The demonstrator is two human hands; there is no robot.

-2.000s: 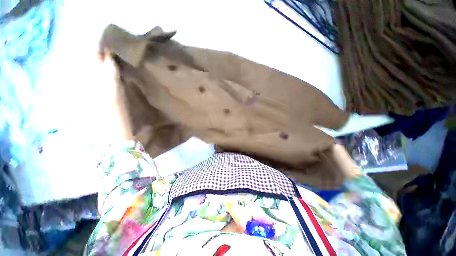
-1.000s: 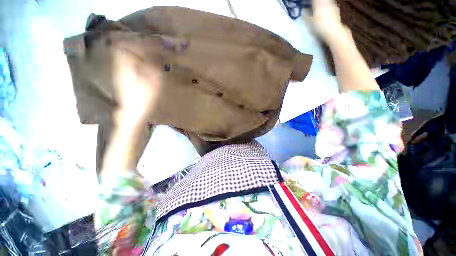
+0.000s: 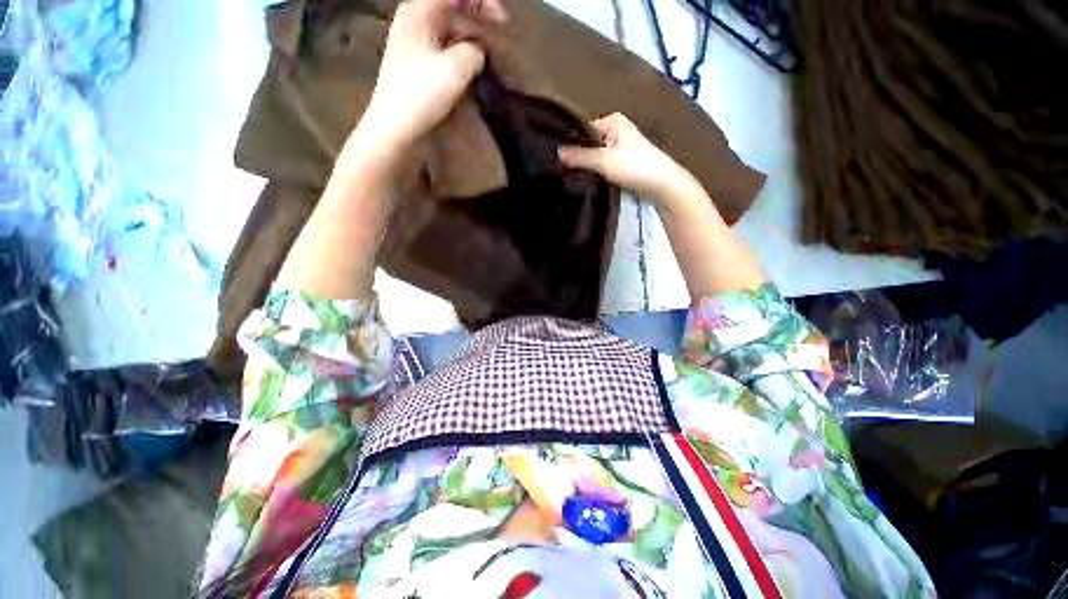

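Note:
A brown jacket point(image 3: 293, 117) lies on the white table in front of me, its front opened so that the dark lining point(image 3: 545, 176) shows. My left hand point(image 3: 436, 61) is closed on the jacket's front edge near the top of the view; the fingertips are partly cut off or blurred. My right hand point(image 3: 611, 155) pinches the other edge of the opening beside the lining. One sleeve hangs towards the lower left, the other points right.
A ridged stack of brown garments point(image 3: 925, 129) lies at the upper right, with black hangers point(image 3: 750, 33) beside it. Pale-blue plastic point(image 3: 70, 176) lies on the table point(image 3: 164, 281) at left. Clear-bagged items point(image 3: 896, 363) are along the front edge. Navy cloth point(image 3: 1007, 281) is at right.
My right hand has come from beside the brown stack to the jacket. My left hand has moved up and grips it. The jacket has gone from closed to opened, showing its lining.

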